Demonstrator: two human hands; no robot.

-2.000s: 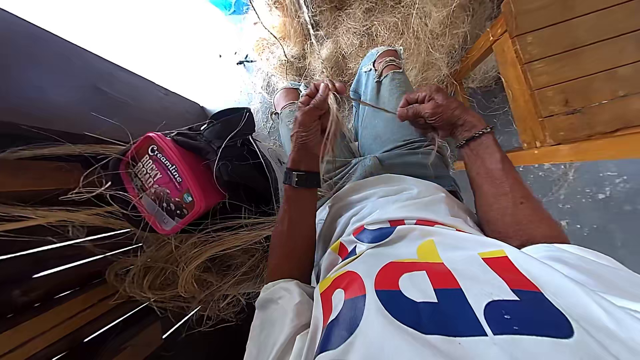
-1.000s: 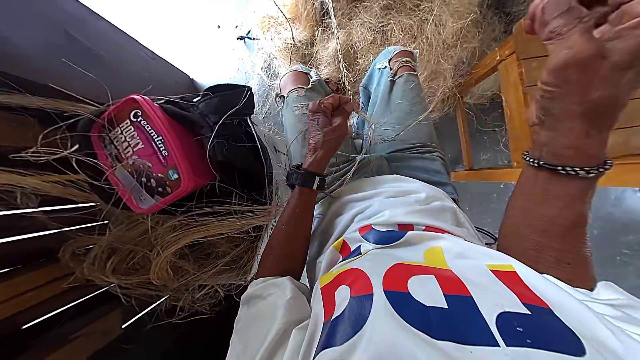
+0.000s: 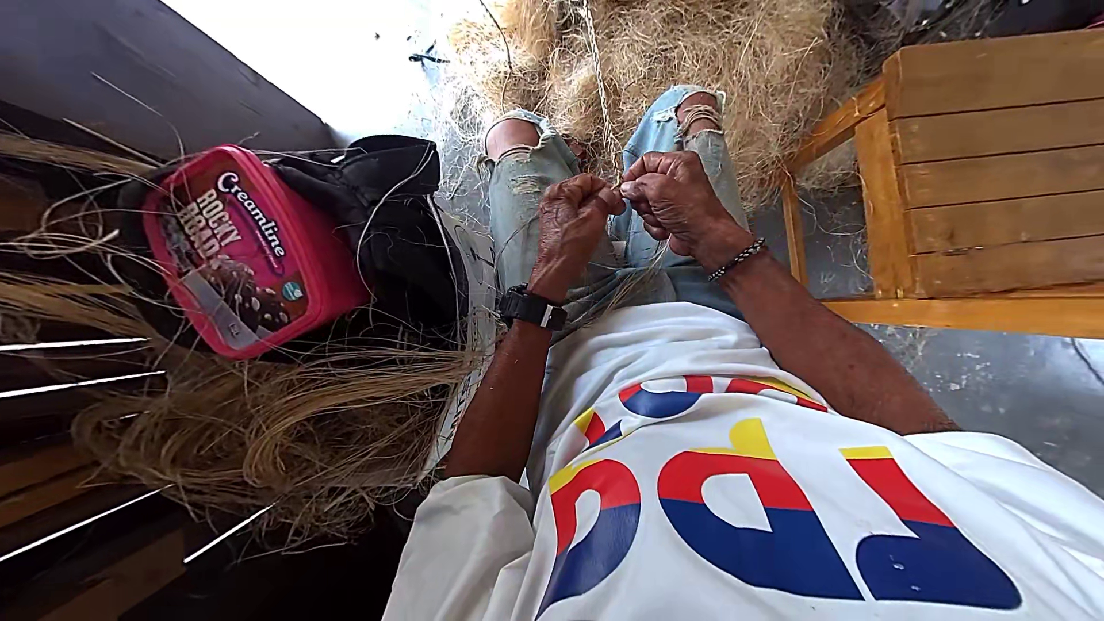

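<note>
Over my lap, my left hand [image 3: 576,216] and my right hand [image 3: 673,200] meet, fingertips pinched close together on thin plant fibre strands [image 3: 617,186]. Loose ends of pale fibre [image 3: 634,289] hang from between the hands toward the white shirt. A thin twisted fibre cord [image 3: 597,73] runs from the top of the view down between my knees toward the hands. How the cord joins the strands in my fingers cannot be told.
A pink ice cream tub [image 3: 332,285] rests by a black bag [image 3: 401,185] on the left, above a bundle of long fibres [image 3: 285,414]. Tangled fibre [image 3: 759,78] lies heaped beyond my knees. A wooden slatted bench [image 3: 1000,164] stands at the right.
My right hand, raised at the upper right a second ago, has come back down beside my left hand. Two seconds ago the hands were apart with a strand stretched between them.
</note>
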